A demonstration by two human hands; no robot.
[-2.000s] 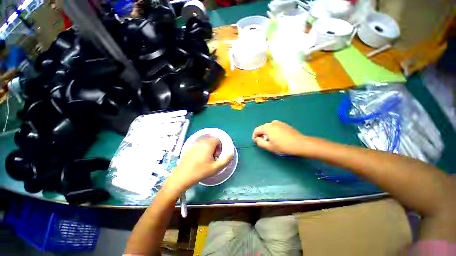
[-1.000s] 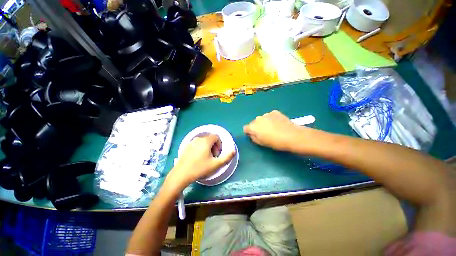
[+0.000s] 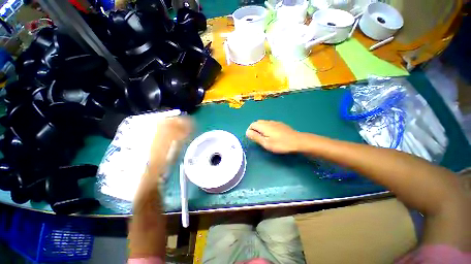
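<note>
A round white housing [image 3: 206, 174] with a dark centre hole stands on the green bench in front of me. A white arm [image 3: 184, 198] projects from its left side past the bench edge. My left hand [image 3: 173, 135] is blurred above the left bag of arms [image 3: 126, 160], left of the housing; whether it holds anything is unclear. My right hand [image 3: 266, 136] rests on the bench right of the housing, fingers curled together; its fingertips and anything in them are hidden.
Black plastic housings [image 3: 77, 95] are heaped at left, behind a grey metal bar. White housings with arms [image 3: 247, 47] stand on the orange covering [image 3: 227, 85]. The right bag of arms [image 3: 418, 126] lies at right with blue wires [image 3: 356, 111]. A blue crate [image 3: 64, 241] is below left.
My left hand has left the housing and moved left over the bag of arms. The housing's centre hole is uncovered. The white stick beside my right hand no longer shows.
</note>
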